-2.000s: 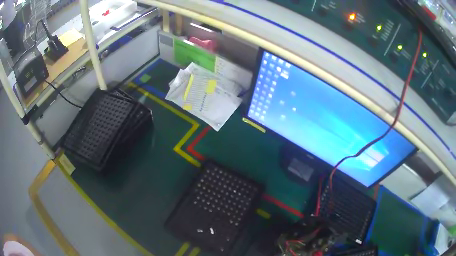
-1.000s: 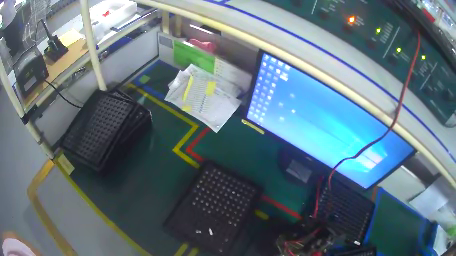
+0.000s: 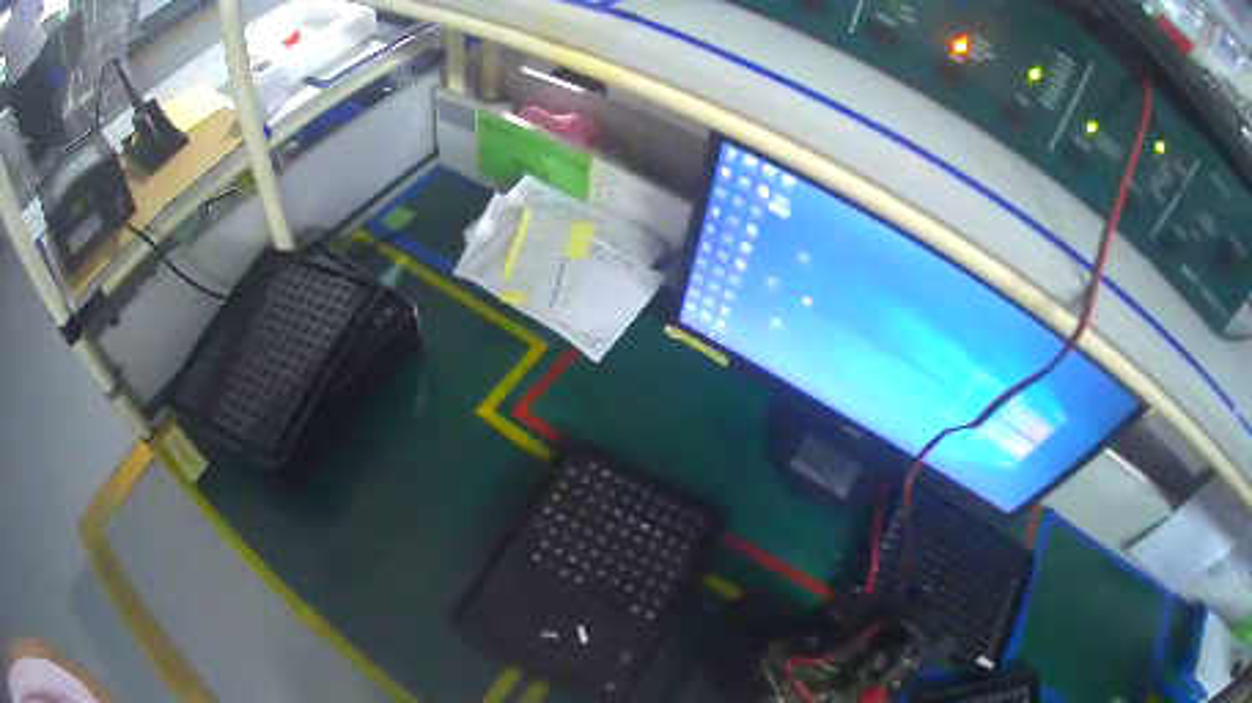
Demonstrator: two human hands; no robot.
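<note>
No hand of mine is in view. Nearest in front lies the black component tray on the green mat, with many small pale dots in its pockets and two tiny whitish pieces near its lower edge. To its right the black test fixture, with metal parts and red wires, is cut off by the bottom edge. Its details are dark and blurred.
Stacked black trays stand at the left. Papers lie behind. The monitor shows a blue desktop above a black ridged keyboard. A red wire hangs before the green instrument. A pinkish shape shows lower left.
</note>
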